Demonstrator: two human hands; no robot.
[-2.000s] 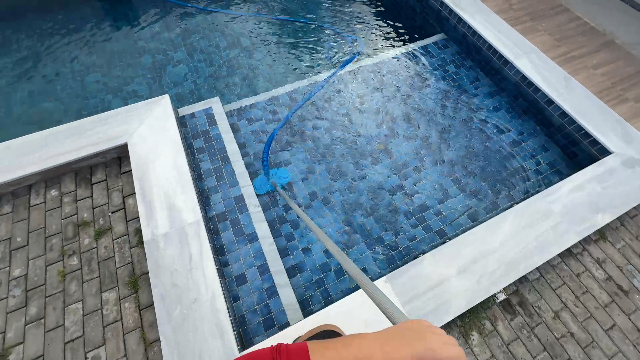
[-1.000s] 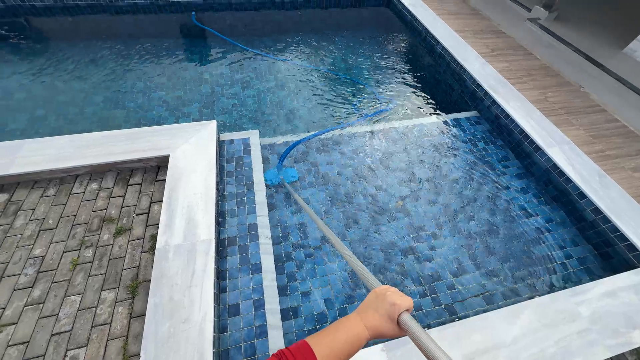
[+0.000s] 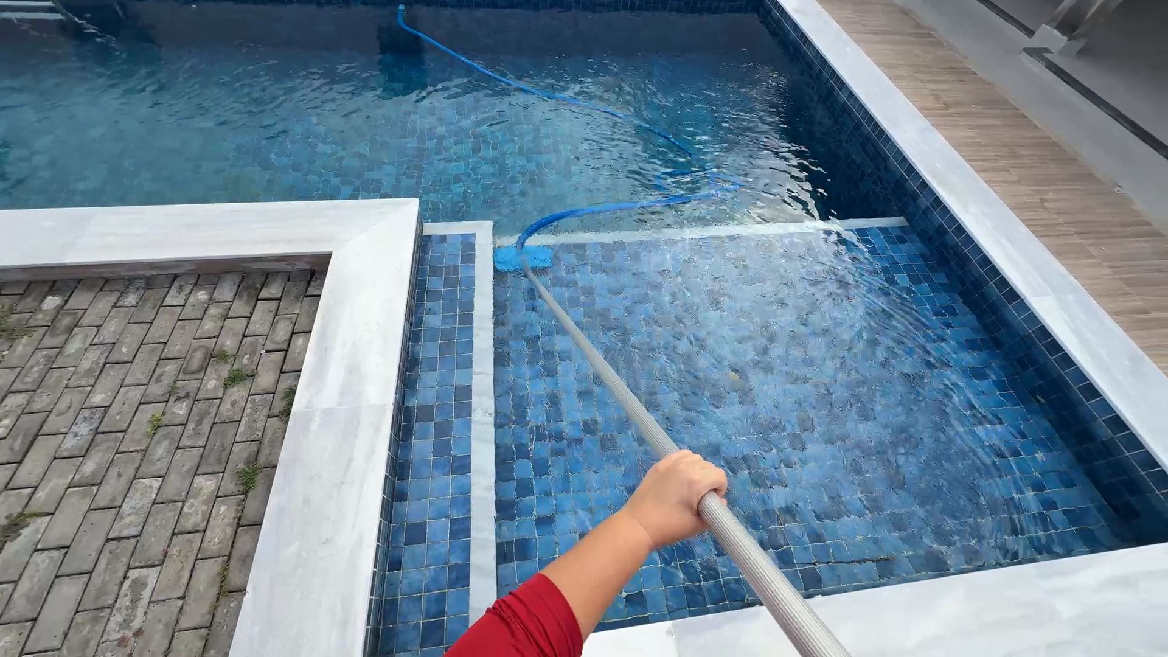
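Note:
My left hand [image 3: 677,495], below a red sleeve, is closed around a ribbed grey telescopic pole [image 3: 602,370]. The pole slants from the bottom right up to a blue pool vacuum head [image 3: 523,258], which is under water on the shallow tiled ledge, beside its pale left strip and near its far edge. From the head a blue vacuum hose [image 3: 598,208] curves right, then runs back across the deeper water to the far wall. My right hand is out of view; the pole's near end leaves the frame at the bottom.
White stone coping [image 3: 342,429] borders the pool at left, front and right. Grey brick paving [image 3: 146,438] with small weeds is at left, and a wood-look deck [image 3: 1022,155] lies along the right. A pale strip [image 3: 730,230] marks the ledge's far edge.
The vacuum head has moved away along the pale left strip towards the ledge's far edge. My left hand has reached forward, still on the pole. The view has tilted up.

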